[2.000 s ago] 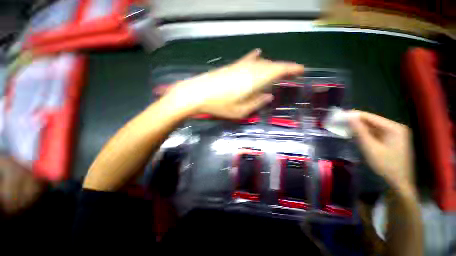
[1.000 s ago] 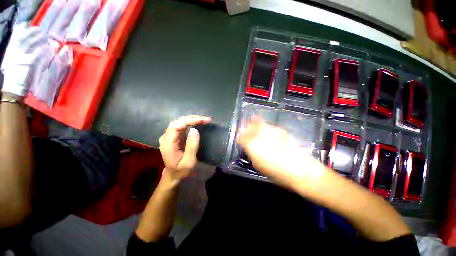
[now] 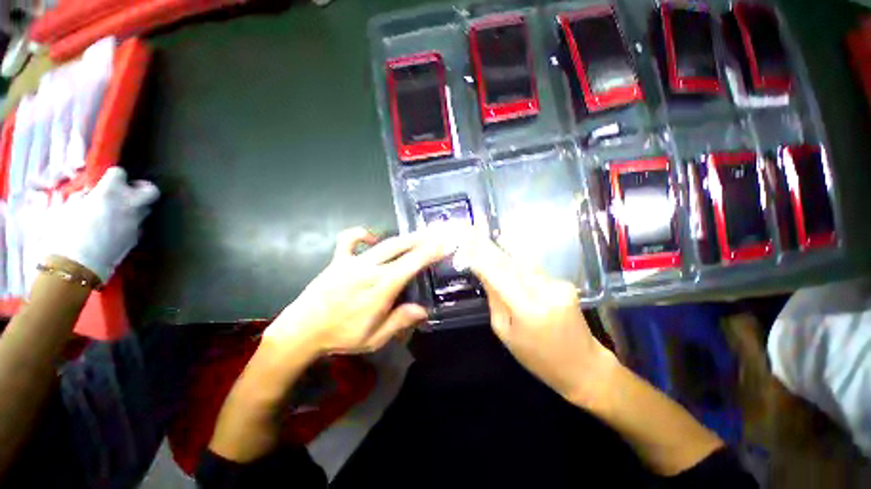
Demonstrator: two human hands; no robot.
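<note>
A clear blister tray (image 3: 535,137) has two rows of five pockets. Red-rimmed phones such as this one (image 3: 418,107) lie in the far row, with three more in the near row. A dark phone (image 3: 452,279) lies in the near-left pocket. My left hand (image 3: 358,296) is bare, thumb apart from the fingers, fingertips at that phone's left side. My right hand (image 3: 535,306) is bare, bent over the phone's middle, fingertips together on it. Something pale shows at those fingertips; I cannot tell whether it is a wad. The fingers hide part of the phone.
A red foam tray (image 3: 107,313) with whitish bagged items stands on the left of the dark green mat (image 3: 258,172). Another person's white-gloved hand (image 3: 95,224) is over it. A person's white sleeve (image 3: 826,339) is at the right edge. A red stool (image 3: 286,392) is below the mat.
The view has shifted, so the tray sits higher. My left hand has come from beside the tray to the near-left phone. My right hand is now beside it on that phone.
</note>
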